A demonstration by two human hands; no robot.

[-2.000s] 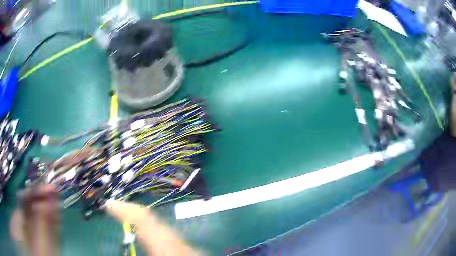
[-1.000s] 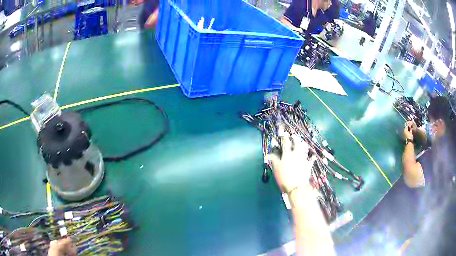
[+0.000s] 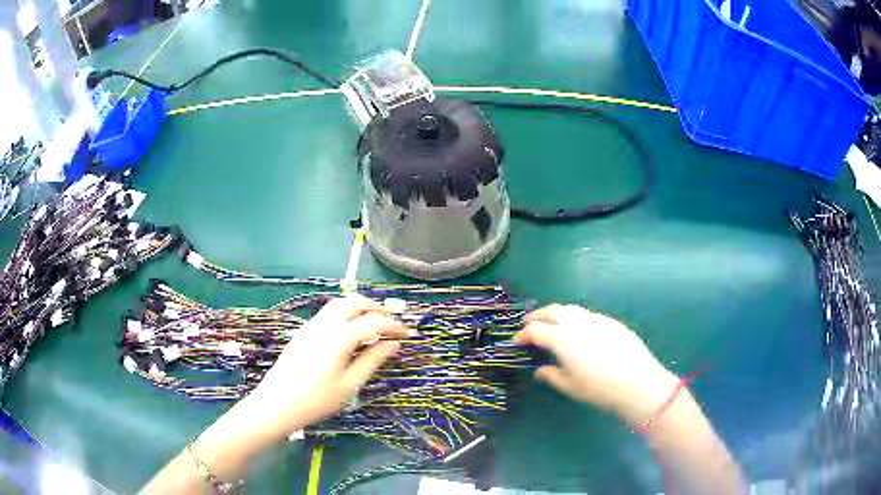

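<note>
A wide flat pile of wire harnesses (image 3: 454,372) lies in front of me, with yellow, blue and black wires at the right and small dark plugs with white labels at the left. My left hand (image 3: 338,353) rests over the middle of the pile, fingers bent; what its fingertips hold, if anything, is hidden. My right hand (image 3: 580,353) is at the pile's right end, fingertips close together at the dark wire ends; whether it grips a wire is unclear.
A round grey machine (image 3: 435,227) with a dark ribbed top stands behind the pile. Its black cable (image 3: 589,213) loops right. A dark harness bundle (image 3: 68,251) lies left, a narrower one (image 3: 838,280) right. A blue bin (image 3: 753,87) and small blue box (image 3: 130,131) stand behind.
The view has swung back left to the pile. My right hand has left the right harness bundle and is now at the pile's right end. My left hand is over the pile's middle.
</note>
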